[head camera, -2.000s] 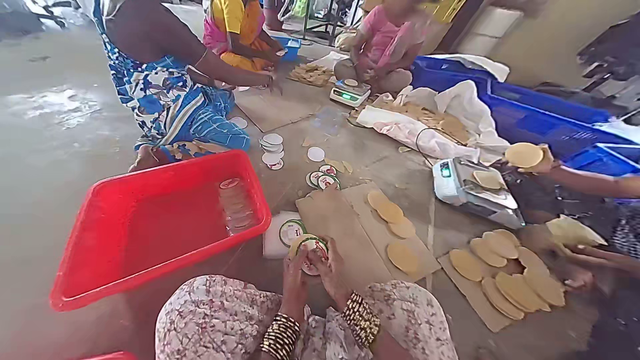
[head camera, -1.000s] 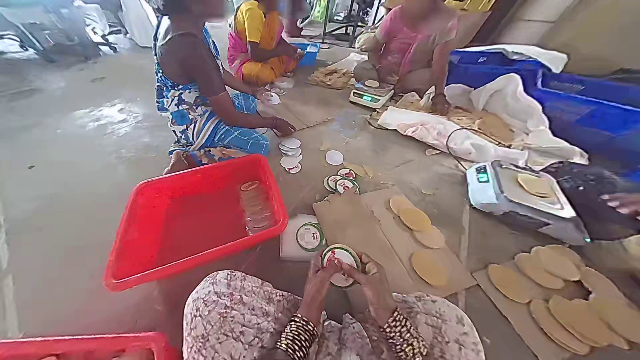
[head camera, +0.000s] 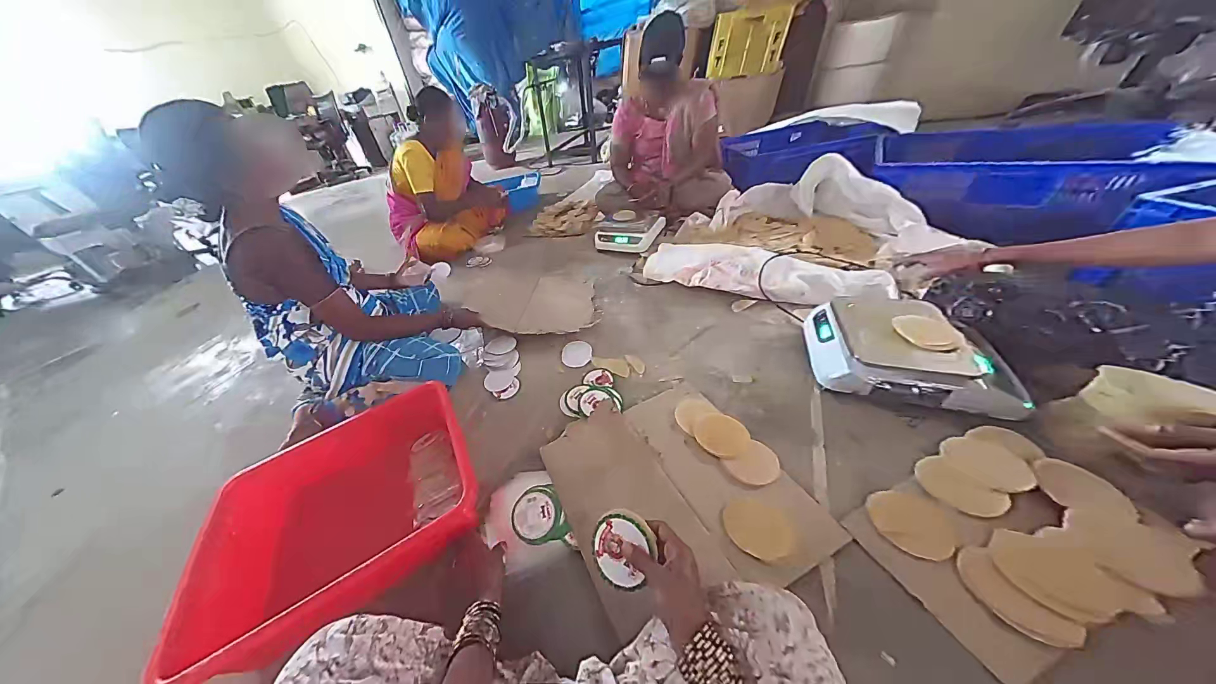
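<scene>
My right hand (head camera: 673, 578) holds a round printed disc with a green rim (head camera: 622, 549) above a brown cardboard sheet, its thumb on the disc's face. My left hand (head camera: 478, 570) is low beside the near right corner of the red plastic tray (head camera: 446, 404), over a pale patch; its fingers are partly hidden, and no held thing shows. Another green-rimmed disc (head camera: 538, 514) lies on a clear plastic sheet between the tray and the cardboard. Further on, several printed discs (head camera: 591, 393) lie overlapping on the floor. Clear packets (head camera: 434, 470) rest inside the tray's right end.
Tan round wafers (head camera: 722, 435) lie on cardboard, and more (head camera: 912, 524) lie to the right. A digital scale (head camera: 912, 361) bears one wafer. A person (head camera: 323, 275) sits at left, two more sit behind, and someone's arms reach in from the right. Blue crates (head camera: 1007, 190) stand behind.
My hands were together on the printed disc; now they are apart, the left near the red tray and the right with the disc. The view has tilted up.
</scene>
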